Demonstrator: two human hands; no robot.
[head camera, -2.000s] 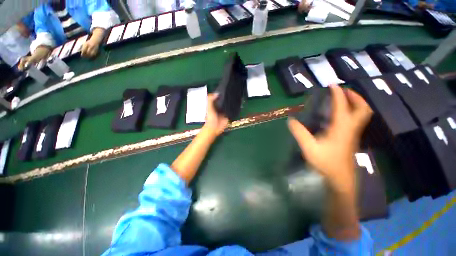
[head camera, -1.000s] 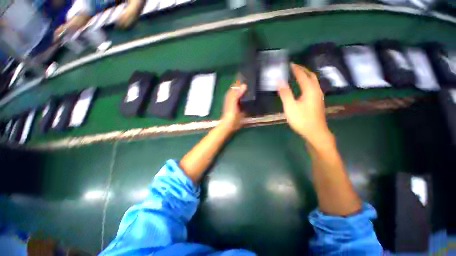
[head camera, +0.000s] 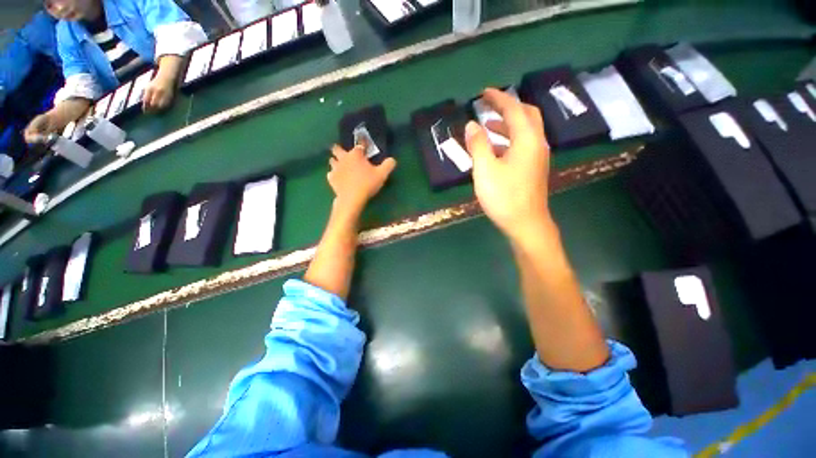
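My left hand [head camera: 360, 179] is over the belt with its fingers spread, fingertips at the near part of a flat black box [head camera: 352, 122] with a pale strip on it. My right hand [head camera: 514, 165] is bent over a pale flat piece [head camera: 486, 109], which it partly covers; whether it grips the piece is hidden. Another black box [head camera: 429, 134] with a white slip lies just left of that piece, flat on the belt.
More black boxes [head camera: 201, 241] and pale pieces [head camera: 258, 215] lie along the green belt [head camera: 304, 188], beyond the worn edge rail [head camera: 403, 225]. Stacked black boxes [head camera: 752, 179] stand right. A single box [head camera: 684, 349] lies nearer. A person [head camera: 125, 45] works across the line.
The dark box held upright in my left hand is no longer upright; boxes lie flat there now. My left hand has moved left, with fingers spread. The view has shifted.
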